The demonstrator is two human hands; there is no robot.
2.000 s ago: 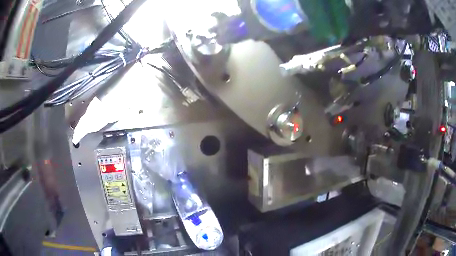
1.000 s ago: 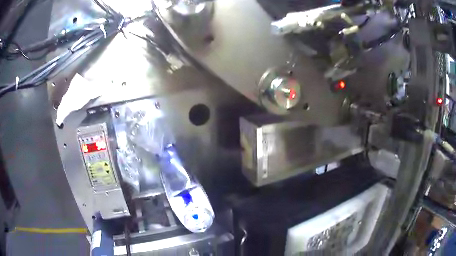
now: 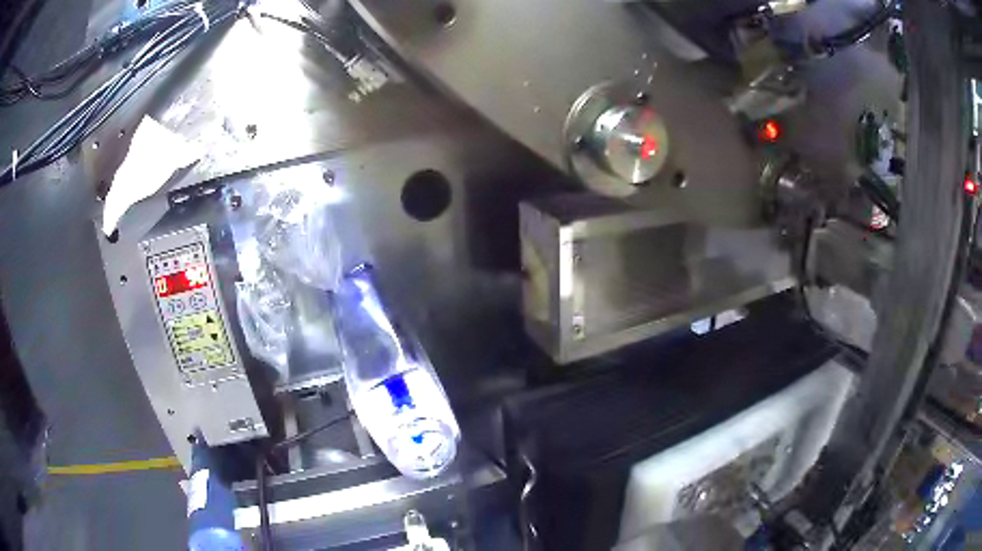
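Neither my left hand nor my right hand can be made out. A blurred grey shape at the bottom edge overlaps the white parts tray (image 3: 662, 484); I cannot tell what it is. The tray holds scattered small parts. A clear plastic bottle (image 3: 393, 377) with blue marks lies on the machine plate, its base towards the bottom edge. A crumpled clear plastic bag (image 3: 296, 253) lies against its upper end. The feeder controller (image 3: 199, 328), with a lit red display and yellow label, is left of the bag.
The rotary indexing table (image 3: 506, 65) is at the top, with a round metal fixture (image 3: 619, 140) near its rim. Below it is a rectangular metal box (image 3: 657, 274). Cables (image 3: 118, 81) run at upper left. A metal post (image 3: 931, 215) stands right. A yellow floor line (image 3: 113, 467) shows lower left.
The view has shifted, so the bottle, controller and metal box sit higher in the picture. The blue lens and green shape at the top have left view. The grey shape at the bottom edge has appeared.
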